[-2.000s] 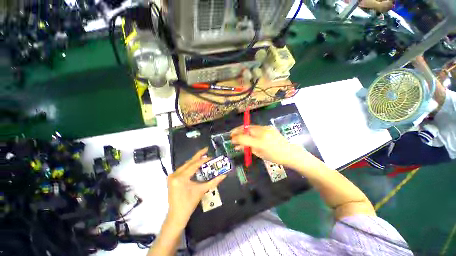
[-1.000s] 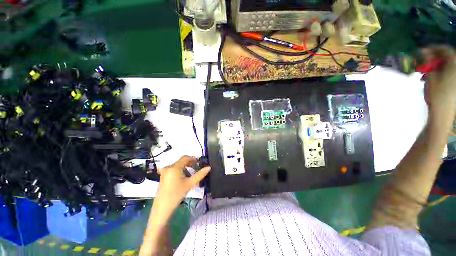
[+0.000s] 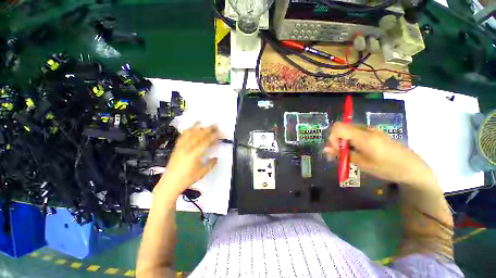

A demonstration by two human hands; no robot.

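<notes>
My left hand (image 3: 193, 155) is palm down over the white tabletop, left of the black test panel (image 3: 283, 201). Its fingers hide what is under them. A thin black cord (image 3: 234, 142) runs from its fingertips onto the panel, near the left cream socket strip (image 3: 264, 174). My right hand (image 3: 367, 149) is over the panel's right part, closed on a long red pen-like stick (image 3: 345, 163), and partly covers the right socket strip (image 3: 353, 178). A small black part with a cord (image 3: 191, 193) lies below my left hand.
A large tangle of black adapters (image 3: 103, 146) covers the left side. Blue bins (image 3: 68, 231) stand at lower left. Behind the panel are a speckled shelf (image 3: 310, 79) with leads and a second red-and-black pen, a grey meter (image 3: 315, 30) and a glass bulb (image 3: 247, 13). A fan (image 3: 487, 141) is at right.
My right hand has come back from the far right over the panel with the red stick. My left hand has moved up the white tabletop, away from the panel's left edge.
</notes>
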